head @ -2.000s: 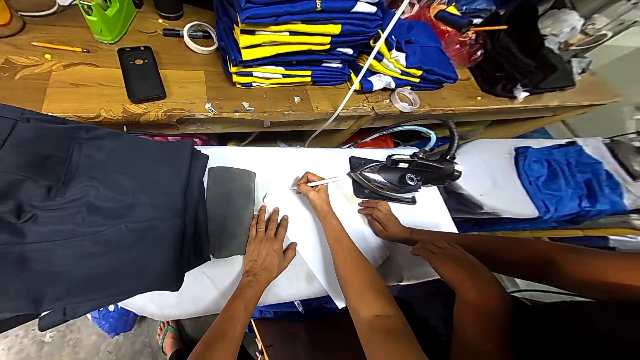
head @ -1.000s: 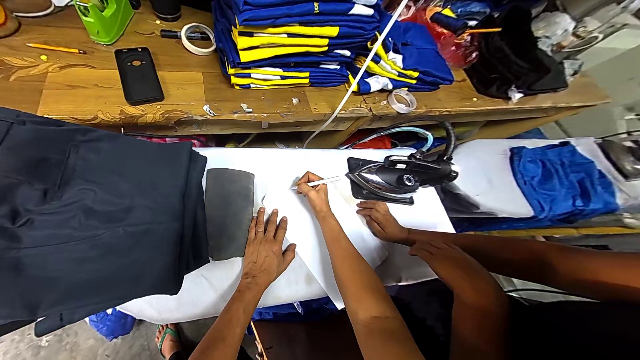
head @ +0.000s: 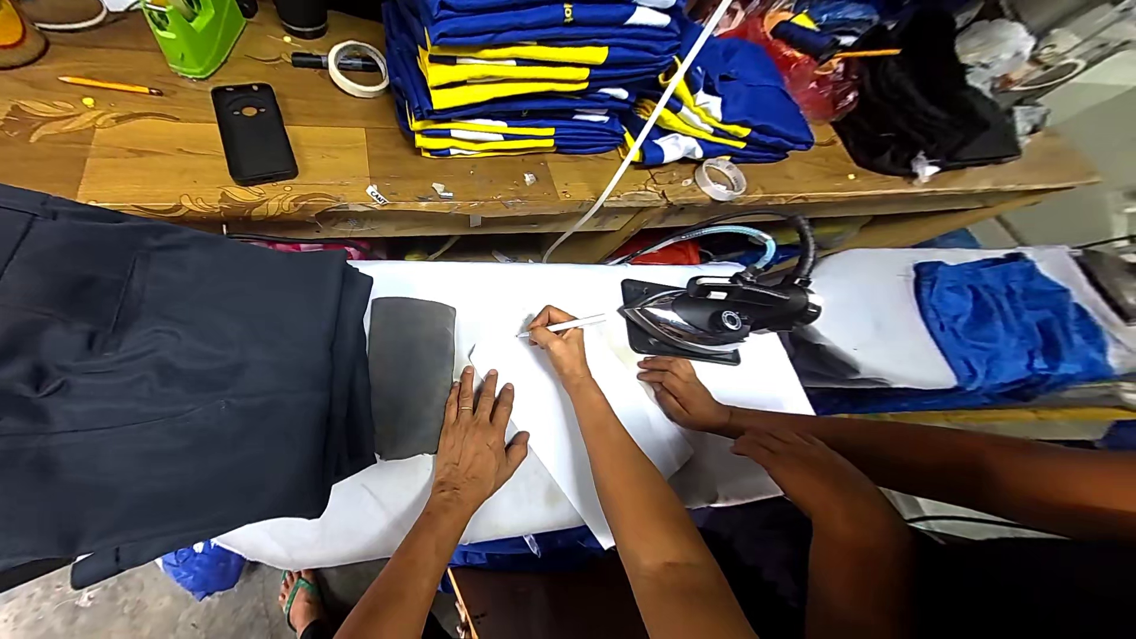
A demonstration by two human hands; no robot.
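My right hand (head: 559, 344) holds a white pen (head: 572, 326), its tip on the white sheet (head: 568, 435) spread over the ironing board. My left hand (head: 477, 435) lies flat with fingers spread, its fingertips at the edge of a dark grey rectangular piece (head: 413, 377). That piece lies beside folded dark trousers (head: 177, 373). A steam iron (head: 710, 315) rests on a black pad right of my right hand. Another person's hand (head: 679, 390) touches the sheet below the iron; a second hand of that person (head: 790, 457) is near the first forearm.
Behind the board, a wooden table (head: 311, 200) holds stacked blue and yellow garments (head: 515, 80), a black phone case (head: 254, 133), tape rolls (head: 357, 69), a pencil (head: 111, 86) and a green tape dispenser (head: 191, 35). Blue cloth (head: 1007, 324) lies at the right. A white cable (head: 635, 142) hangs across.
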